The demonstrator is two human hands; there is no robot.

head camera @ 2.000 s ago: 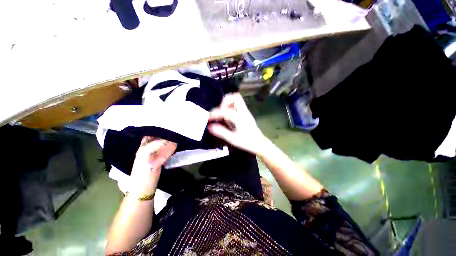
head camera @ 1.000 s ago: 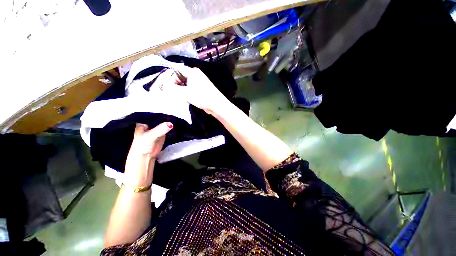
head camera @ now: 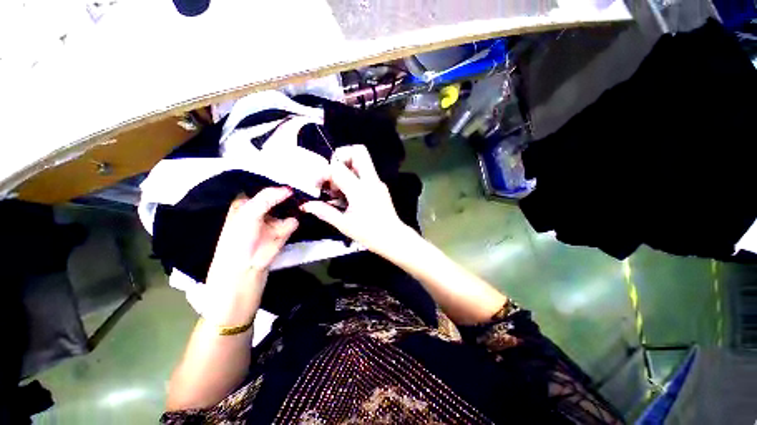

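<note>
A black garment [head camera: 192, 228] with white sections lies bunched over my lap, below the table edge. White cloth [head camera: 187, 176] runs across its top. A whitish board [head camera: 311, 252] shows under the garment near my lap. My left hand [head camera: 256, 228] is shut on the garment, with its fingertips at the black cloth. My right hand [head camera: 355, 199] is close beside it, fingers pinched together at the cloth. A needle or thread is too small to make out between the fingertips.
A white table [head camera: 249, 41] with a wooden edge curves across the top. A large black heap of garments [head camera: 639, 158] hangs at the right. Blue crates [head camera: 505, 170] and a yellow item [head camera: 449, 95] are beyond the lap. A grey bin [head camera: 70, 290] stands on the green floor at the left.
My right hand has come down from the upper white cloth to beside my left fingertips. My left fingers have closed in on the cloth. The view has also shifted.
</note>
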